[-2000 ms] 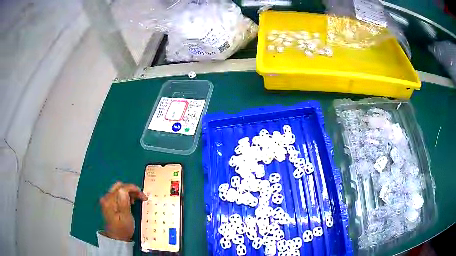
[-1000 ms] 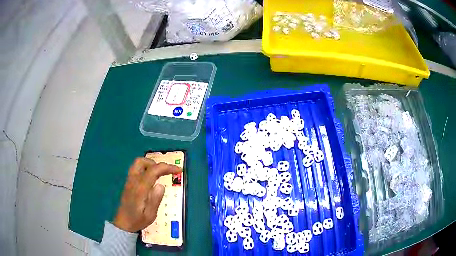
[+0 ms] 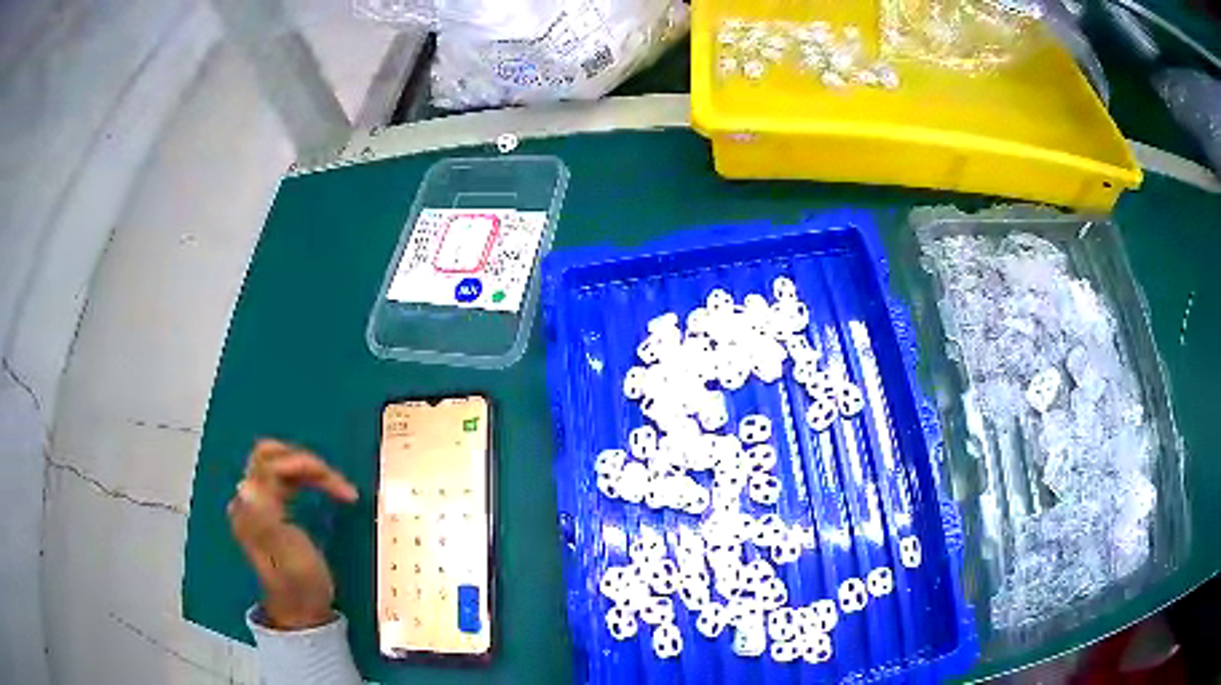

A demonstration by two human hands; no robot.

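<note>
A smartphone (image 3: 435, 529) lies flat on the green bench top with a lit screen that shows a keypad. My left hand (image 3: 285, 522) is just left of the phone, bare, with a light grey sleeve. Its index finger is bent and points toward the phone's left edge without touching it. The hand holds nothing that I can see. Right of the phone, a blue parts tray (image 3: 868, 468) holds many white holed inserts (image 3: 730, 341), loose in heaps. My right hand is not in the picture.
A clear lidded box (image 3: 466, 261) with a white label lies above the phone. A clear tray (image 3: 1044, 428) of clear pieces lies at the right. A yellow bin (image 3: 924, 147) and clear plastic bags (image 3: 536, 54) stand behind. One white piece (image 3: 508, 142) sits at the bench's back edge.
My left hand first moved over the upper part of the phone, then drew back left, off the screen. The view has shifted, so the trays and box sit higher in the picture than at first.
</note>
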